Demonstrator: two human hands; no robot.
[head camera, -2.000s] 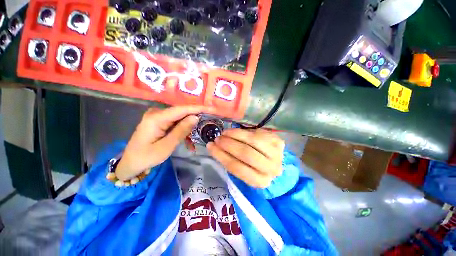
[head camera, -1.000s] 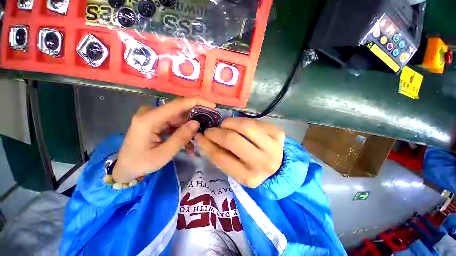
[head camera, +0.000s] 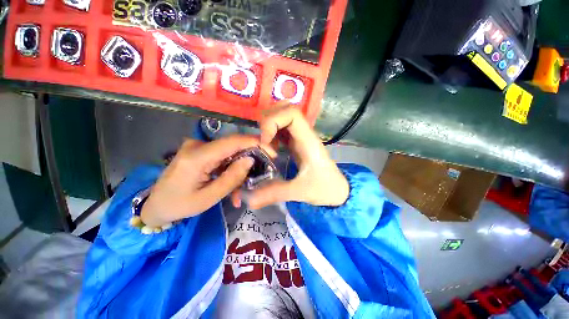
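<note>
My left hand (head camera: 193, 177) holds a watch head (head camera: 261, 169), a silver frame with a dark round centre, in front of the bench edge, its thumb over the dark centre. My right hand (head camera: 309, 165) is beside it, thumb and index finger spread apart around the unit's right side; whether a fingertip touches the frame is unclear. The red-orange tray (head camera: 212, 99) lies above the hands. Its front row has watch heads with dark centres (head camera: 121, 57) and two silver cases (head camera: 289, 89) showing red through the hole. Black discs (head camera: 165, 14) lie on a printed bag (head camera: 249, 28).
Shiny clear film (head camera: 187, 53) lies across part of the tray. A black cable (head camera: 360, 112) runs down to the bench edge. At right are a black tape dispenser (head camera: 437, 43) and a yellow box with a red button (head camera: 547, 70). A cardboard box (head camera: 430, 187) stands below the bench.
My right fingers were closed against the unit; they have now spread apart. My left hand keeps hold of it. Since the first frame, the tray has shifted up and left in view.
</note>
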